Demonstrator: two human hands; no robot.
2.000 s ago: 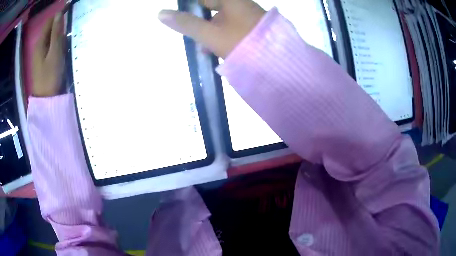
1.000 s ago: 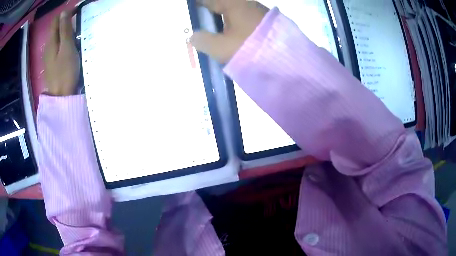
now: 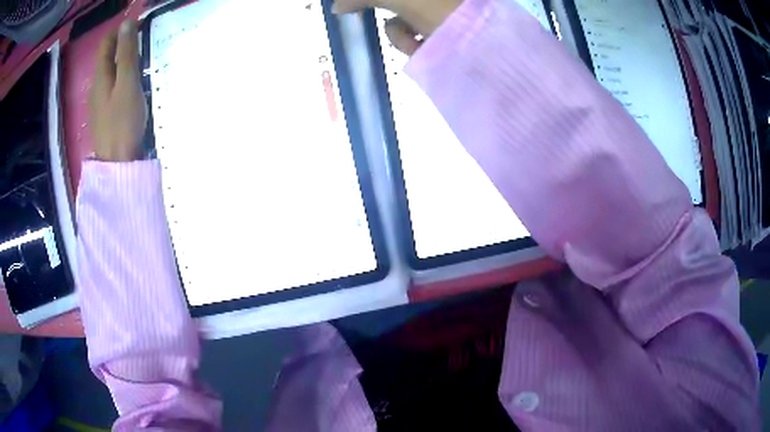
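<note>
A lit tablet [image 3: 270,169] with a black border lies in front of me on a white sleeve [image 3: 304,312]. A small red mark shows near its right edge. My left hand [image 3: 118,97] rests along its left edge, fingers pointing up. My right hand [image 3: 401,21] is at the top edge of the picture, over the upper right corner of this tablet and the second lit tablet [image 3: 447,194]; it is partly cut off. My right forearm covers part of the second tablet.
A third lit tablet [image 3: 642,93] with grey text rows lies at right. Thin grey-white layers [image 3: 734,143] stand beyond it. A dark glossy tablet [image 3: 29,194] lies at left on the pink-red bench [image 3: 78,110].
My right hand has moved up and right off the first tablet's screen. The red mark, absent two seconds ago, now shows. The tablets and my left hand sit slightly further right in the view.
</note>
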